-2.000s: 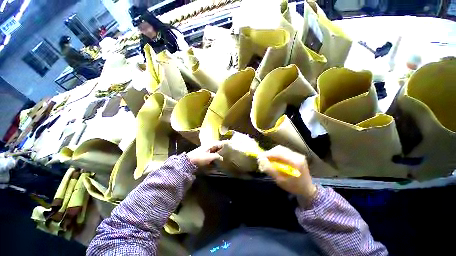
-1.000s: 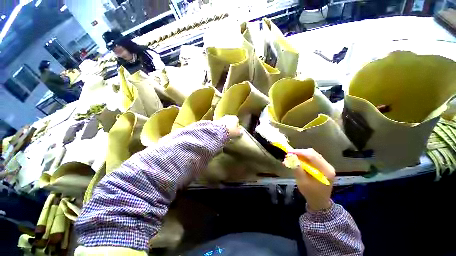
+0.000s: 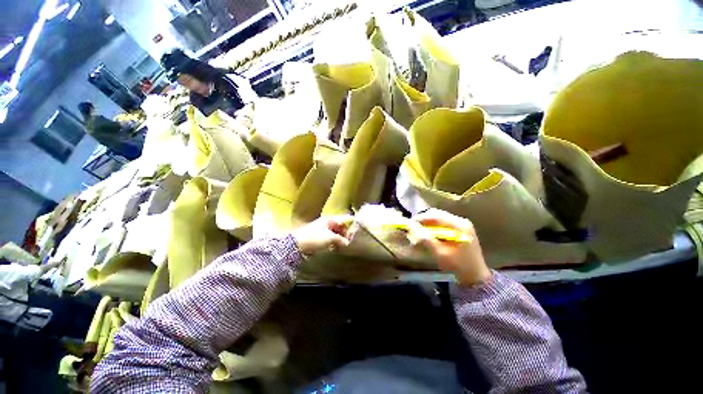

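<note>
My right hand holds a yellow-handled applicator, its tip pointing left at a pale part of a bag body. My left hand pinches the edge of that bag body, just left of the applicator tip. The bag body is grey-beige outside and lies tilted near the table's front edge. Glare blurs the part between my hands, so I cannot tell exactly where the tip touches.
Bag bodies with yellow insides stand close around, such as a folded one and a wide one at right with a red-brown tab inside. Rolled yellow panels lie lower left. A person sits across the table.
My left hand has come back down and left from the bag tops to the edge. My right hand has moved slightly left and up, with the applicator now nearly level.
</note>
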